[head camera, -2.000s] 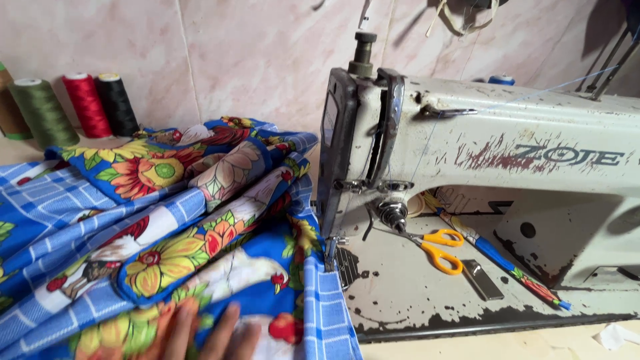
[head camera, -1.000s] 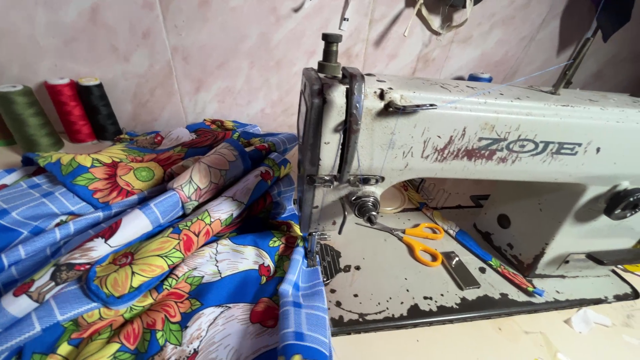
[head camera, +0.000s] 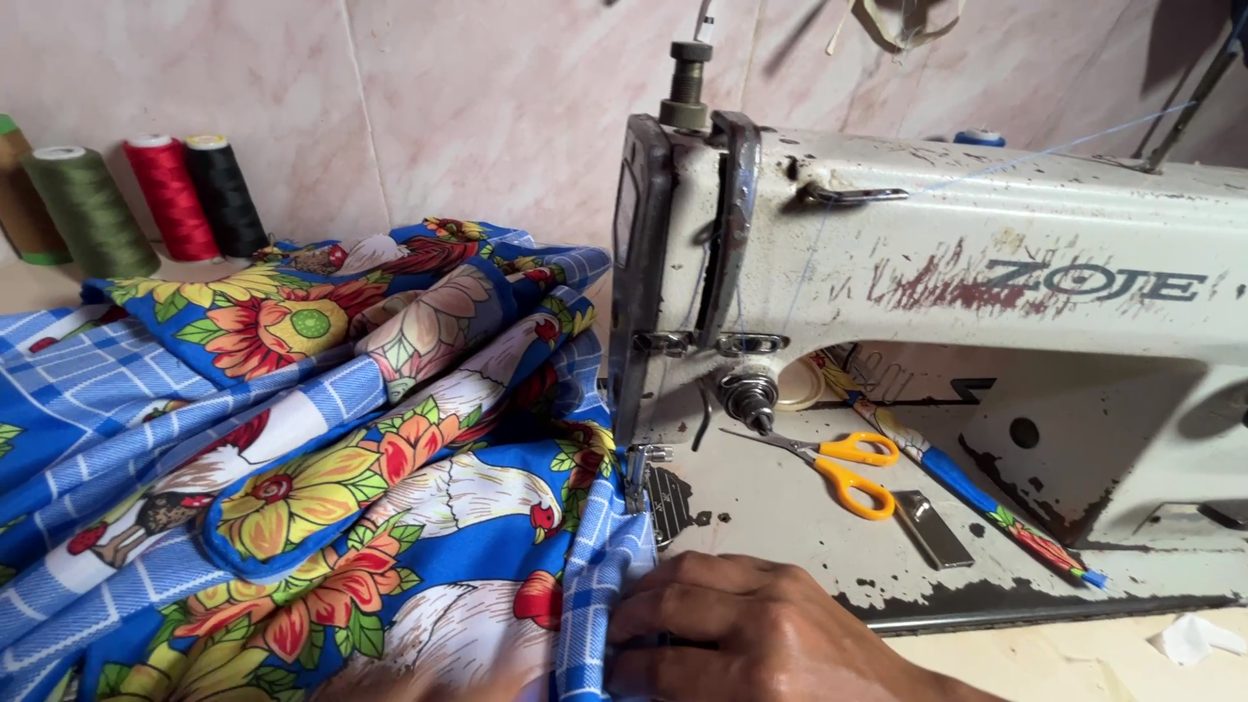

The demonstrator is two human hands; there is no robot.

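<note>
A printed fabric piece (head camera: 478, 526) with hens, flowers and blue checked borders lies bunched left of a worn white sewing machine (head camera: 907, 283). Its checked right edge runs under the presser foot (head camera: 637, 478). My right hand (head camera: 751, 624) has curled fingers on that edge, just in front of the foot; the fingertips are partly hidden. At the bottom of the view my left hand (head camera: 439, 684) is a blurred sliver over the fabric, mostly out of frame, its fingers unclear. Pale blue thread (head camera: 1063, 149) runs to the machine's head.
Orange-handled scissors (head camera: 853, 475), a small metal piece (head camera: 934, 529) and a narrow printed fabric strip (head camera: 975, 487) lie on the machine bed. Several thread cones, including a red one (head camera: 174, 200), stand behind the fabric. A white scrap (head camera: 1194, 639) rests at the lower right.
My right hand has come into view at the fabric's right edge. Fingers lay on the fabric at the bottom two seconds ago; one second ago the fabric there showed no fingers.
</note>
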